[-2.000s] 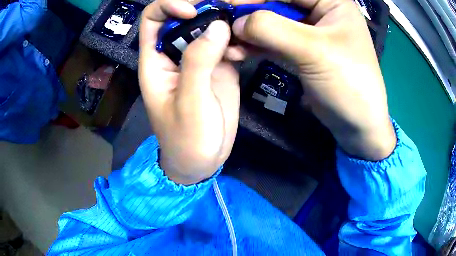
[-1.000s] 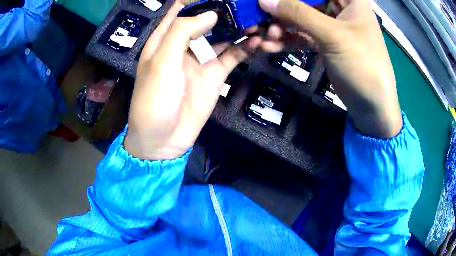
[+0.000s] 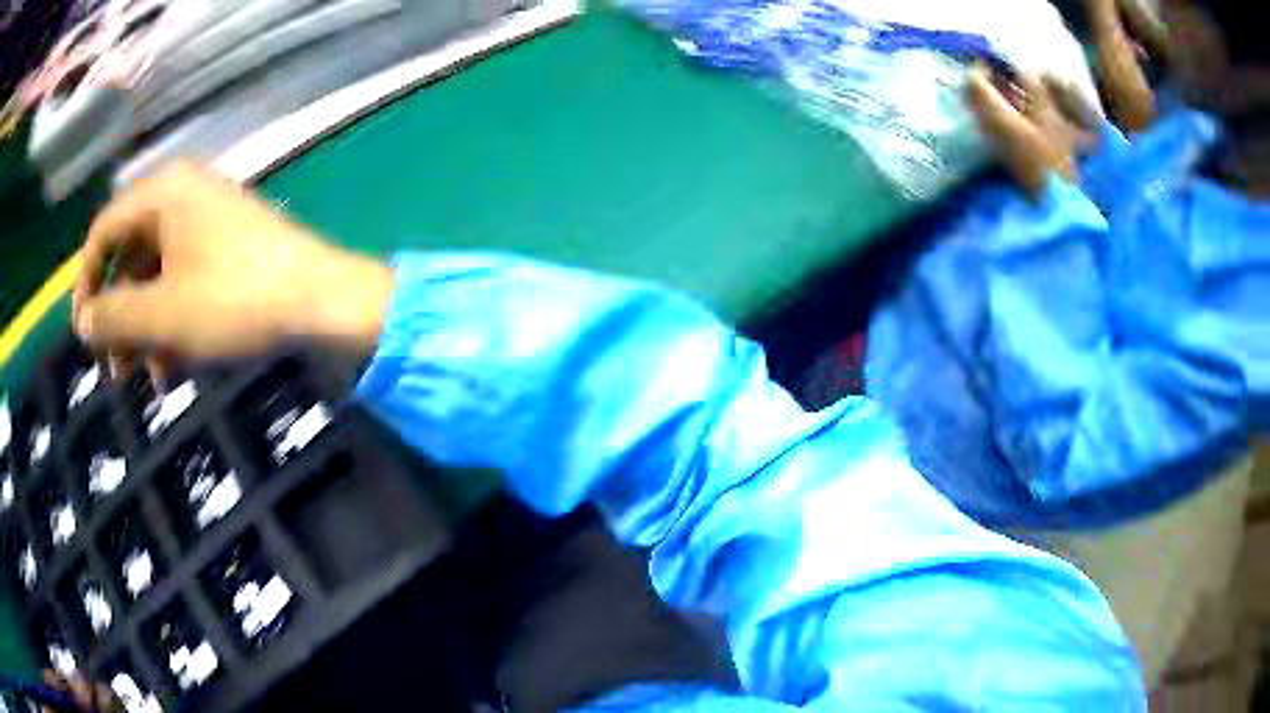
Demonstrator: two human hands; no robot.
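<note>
The black foam tray (image 3: 300,592) lies at the lower left, with rows of square pockets. Several pockets hold black watch bodies (image 3: 259,592) with white labels. My right hand (image 3: 209,272) is blurred above the tray's far part, its fingers curled and thumb and forefinger close together; whether it pinches anything cannot be told. A few fingertips, seemingly of my left hand (image 3: 87,690), show at the bottom left edge beside a dark blue-edged item. The rest of that hand is cut off, so its grip cannot be told.
The green bench top (image 3: 557,174) runs behind my right forearm. Stacked white-grey trays (image 3: 265,84) stand at the upper left. Crinkled clear bags with blue content (image 3: 864,77) lie at the upper right. Another person's hand (image 3: 1031,126) and light-blue sleeve (image 3: 1031,334) are at the right.
The view has swung to the right. My right hand is off the watch and blue strap, and is now over the tray. Most of my left hand has left the picture. A neighbour's hands now show.
</note>
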